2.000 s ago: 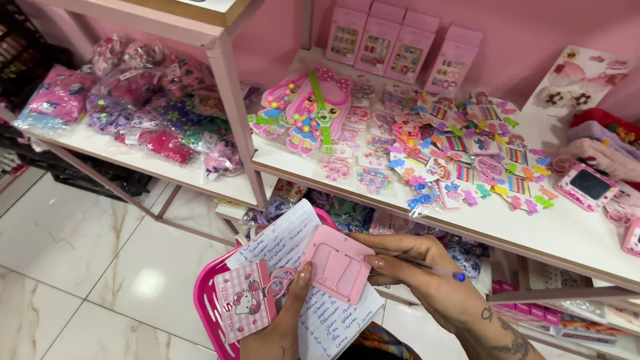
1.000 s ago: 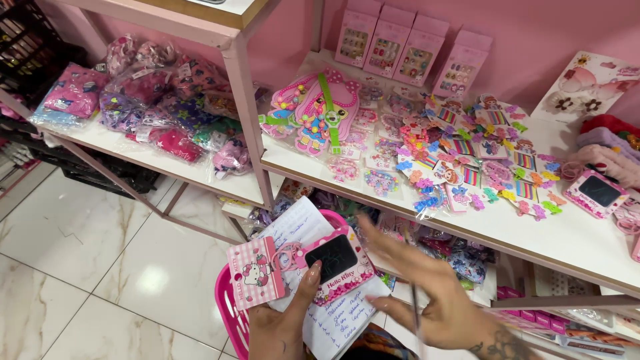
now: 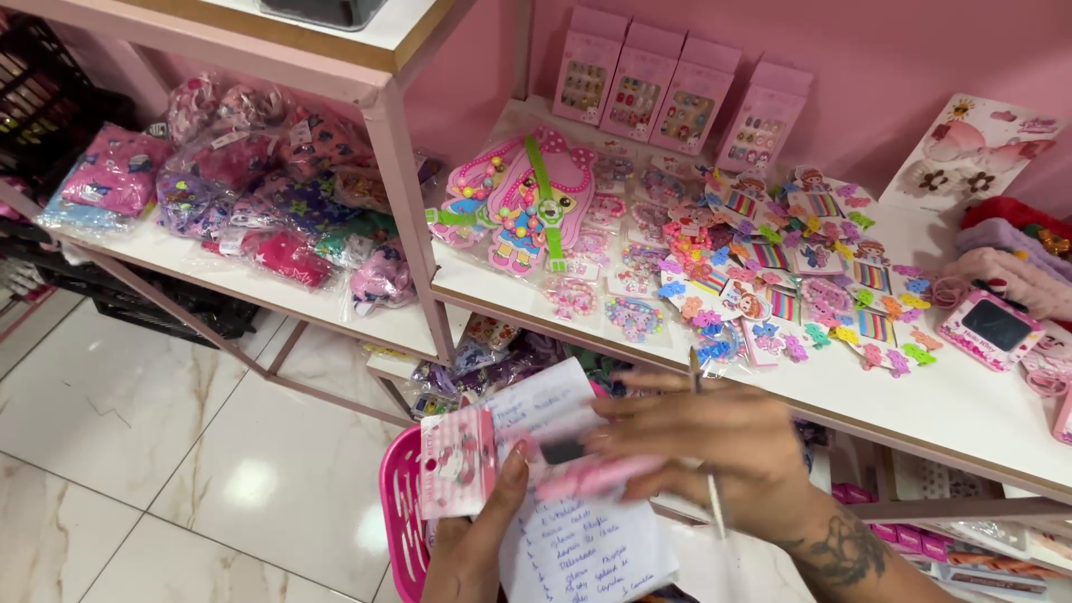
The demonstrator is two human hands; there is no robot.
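Observation:
My left hand holds a notebook with handwritten lines, with a pink-checked Hello Kitty card packet at its left. Its thumb lies by a pink Hello Kitty item with a dark screen, blurred and tilted over the page. My right hand is on the right part of this item, fingers blurred, with a pen held between the fingers. A pink plastic basket shows under the notebook, mostly hidden.
A white shelf bears hair clips, bead bracelets and boxed press-on nails. A similar pink toy with a screen lies at the right. Bagged fabric goods fill the left shelf. A metal post stands between the shelves.
The pink item first showed its plain back, then its screen side; now it is tilted and blurred. My right hand, apart from it a second ago, is now at it.

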